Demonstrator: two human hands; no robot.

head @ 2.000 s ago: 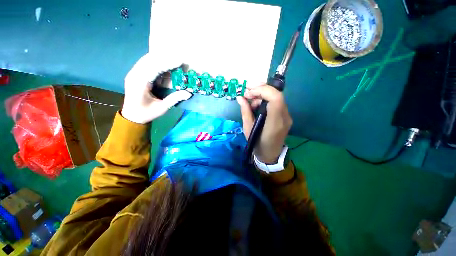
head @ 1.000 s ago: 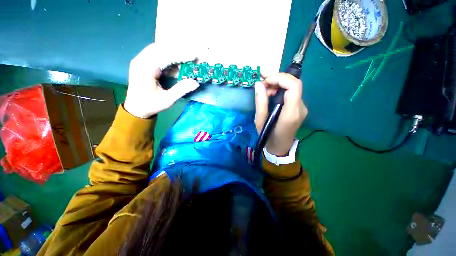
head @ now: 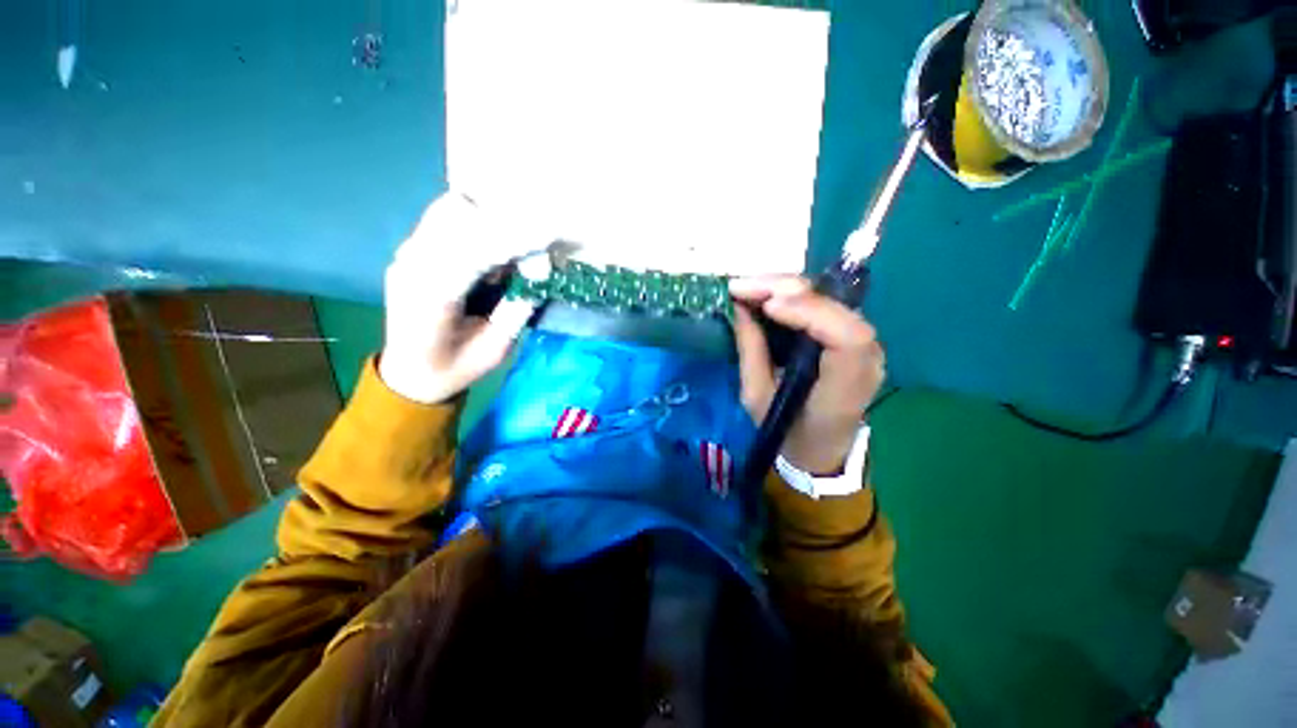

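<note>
A green PCB panel (head: 630,290) is held roughly level at the near edge of the pale work card (head: 636,135). It looks narrower and darker, tilted towards edge-on. My left hand (head: 444,306) grips its left end between thumb and fingers; part of that hand's fingers is in shadow. My right hand (head: 818,363) pinches the right end with thumb and fingertips and also holds the soldering iron (head: 885,204). The iron's black handle runs through the hand, and its silver barrel points up and right, the tip close to the round holder.
The round holder (head: 983,171) with silvery crumbs inside stands at upper right. Thin green strips (head: 1064,213) lie beside it. The black soldering station (head: 1213,235) is at far right, its cable hanging below. A cardboard box (head: 214,405) with a red plastic bag (head: 83,434) is at lower left.
Both hands have moved slightly nearer my body with the PCB panel. The panel has tilted, showing less of its face. The iron stays in my right hand, its tip now close to the holder.
</note>
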